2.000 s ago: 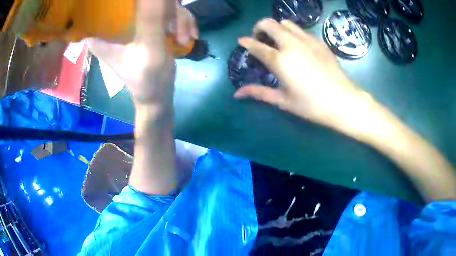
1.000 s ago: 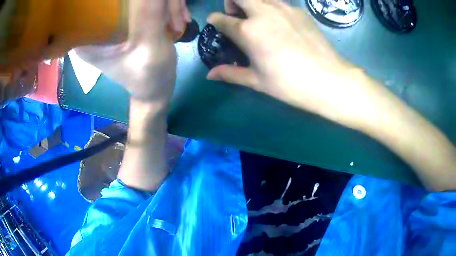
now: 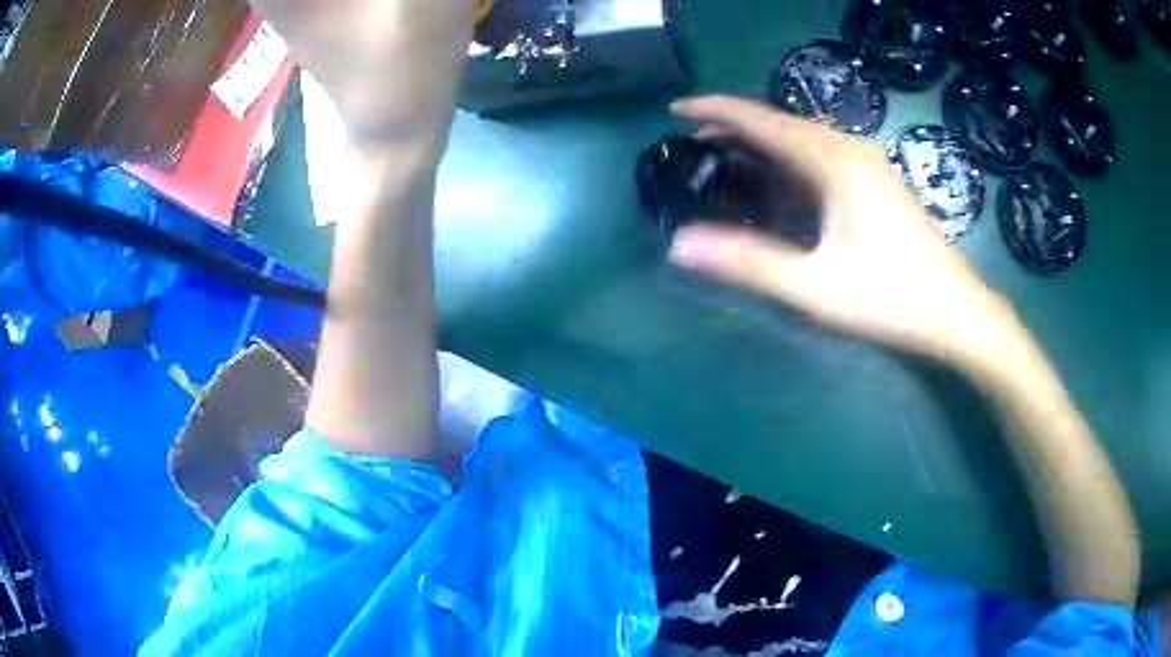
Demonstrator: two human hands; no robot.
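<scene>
My left hand (image 3: 385,71) is at the top edge; its fingers are cut off, so its grip is hidden. A sliver of the orange electric screwdriver (image 3: 483,9) shows beside it. My right hand (image 3: 867,238) reaches in from the right, fingers and thumb around a round black housing (image 3: 681,184) that lies on the green bench. The palm hides part of the housing. The dark screw feeder (image 3: 578,71) with a small metal mechanism is at the top, between the hands.
Several waiting housings (image 3: 989,118) lie at the upper right, one with silvery detail (image 3: 939,177). A red folder (image 3: 212,161) with a white label and a shiny brown carton (image 3: 122,77) are at upper left. A black cord (image 3: 154,238) crosses the left side. An open cardboard box (image 3: 238,430) is below the bench edge.
The view has shifted, bringing the feeder and more waiting housings into sight. My left hand and the screwdriver have moved up, mostly out of the picture. My right hand is still around the housing.
</scene>
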